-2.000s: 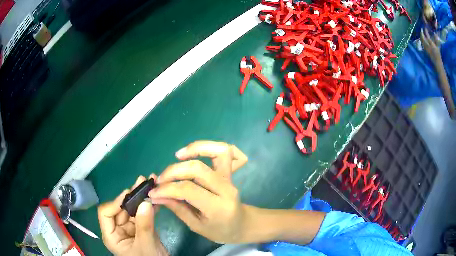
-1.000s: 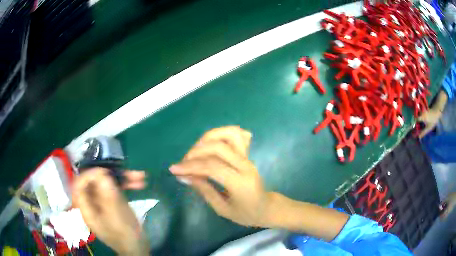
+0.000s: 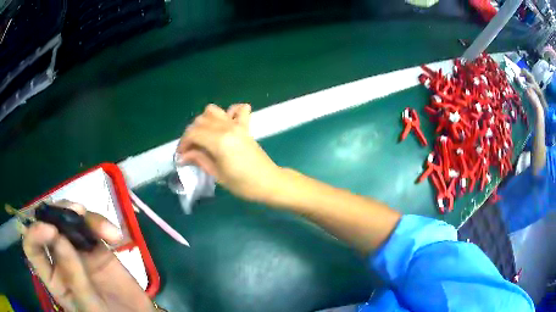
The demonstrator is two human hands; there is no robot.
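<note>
My left hand (image 3: 73, 268) is at the lower left and holds a small black electronic unit (image 3: 70, 225) between thumb and fingers, over the red basket. My right hand (image 3: 222, 149) is over a whitish, blurred object (image 3: 195, 186), which looks like the dispenser bottle, beside the white rail. The fingers hide its top, and I cannot tell whether they hold a wipe or anything else.
The red basket (image 3: 146, 262) with white contents is at the left, with a slim white stick (image 3: 161, 220) beside it. Red clamps (image 3: 466, 128) are heaped at the right, one lying apart (image 3: 413, 127). Another person's arm (image 3: 538, 125) and a dark tray (image 3: 491, 237) are at the right edge.
The view has swung left. My right hand has left the unit and moved to the whitish object by the rail. My left hand has carried the black unit left, over the basket.
</note>
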